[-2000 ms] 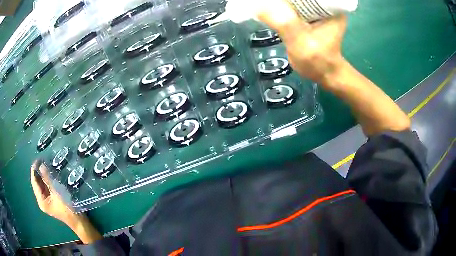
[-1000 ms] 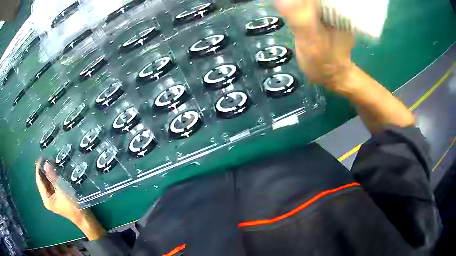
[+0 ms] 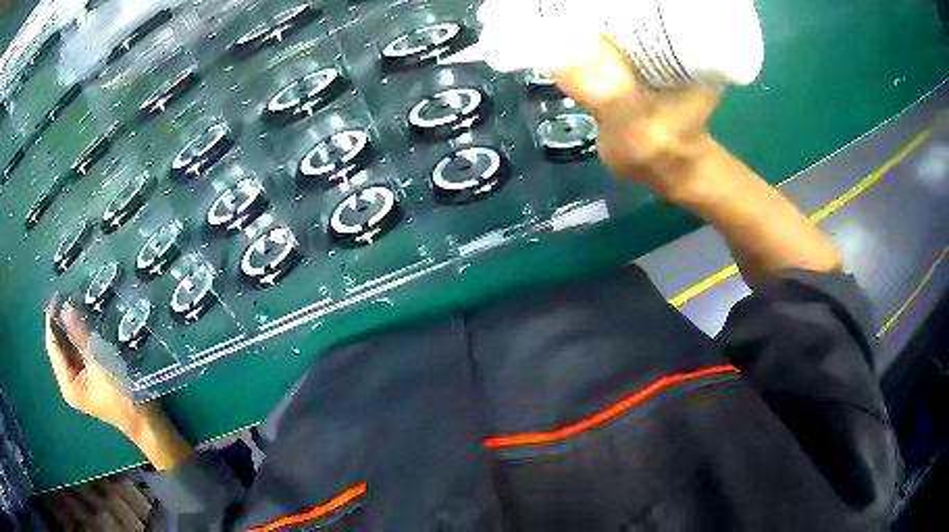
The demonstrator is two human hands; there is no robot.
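Observation:
A clear blister tray [image 3: 343, 288] holds rows of round black parts [image 3: 468, 169] with silver C-shaped arcs, one per pocket. My right hand [image 3: 650, 120] grips a white, overexposed squeeze bottle [image 3: 708, 40] with a ribbed body. The bottle lies sideways, its thin nozzle pointing left over a part [image 3: 425, 44] in an upper row; whether it touches is unclear. My left hand [image 3: 92, 379] is at the tray's near left corner, with a small black pad [image 3: 73, 327] between its fingers, partly hidden. The tray's upper left is lost in glare.
Green matting [image 3: 853, 114] covers the bench under and around the tray. Two pale labels lie on the tray's near edge, one towards the right [image 3: 580, 215]. Grey floor with yellow lines [image 3: 708, 285] shows beyond the bench at right. My dark workwear fills the bottom.
The tray appears higher in the picture as the view shifts. My right hand, blurred and farther right a second ago, has come left with the bottle, its nozzle now over a part. The left hand stays at the corner.

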